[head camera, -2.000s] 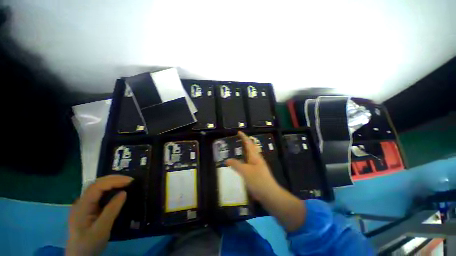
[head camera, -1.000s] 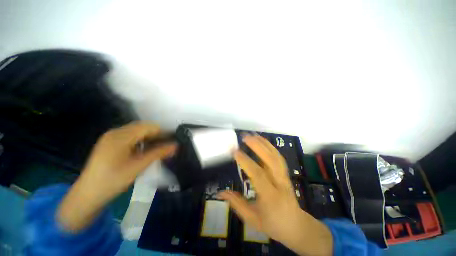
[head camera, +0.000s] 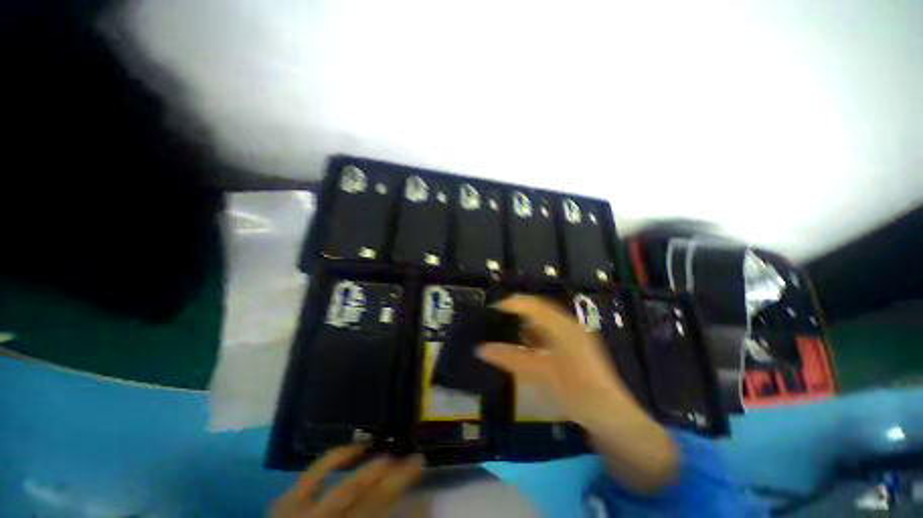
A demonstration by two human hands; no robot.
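Observation:
My right hand (head camera: pixel 562 359) holds a black film piece (head camera: pixel 471 349), blurred, over the second phone (head camera: pixel 452 437) of the front tray row. The film covers part of that phone's white, yellow-edged battery (head camera: pixel 449 407). My left hand (head camera: pixel 354 488) is partly cut off by the bottom edge; its fingers lie at the front edge of the black tray (head camera: pixel 288 430), near the first phone (head camera: pixel 349 379), whose battery area is black. The third phone's yellow-edged battery (head camera: pixel 536 400) shows below my right hand, which hides its top.
Behind is a row of phones (head camera: pixel 420 223) with black battery areas. White liner sheets (head camera: pixel 258 304) lie left of the trays. At right are large black film sheets (head camera: pixel 719 304) beside a red-orange bin (head camera: pixel 810 369) with crumpled silvery wrap (head camera: pixel 764 283).
The black and white sheets lying on the back row are gone from there. My left hand has moved down to the front tray edge. My right hand now holds a black film over the second phone.

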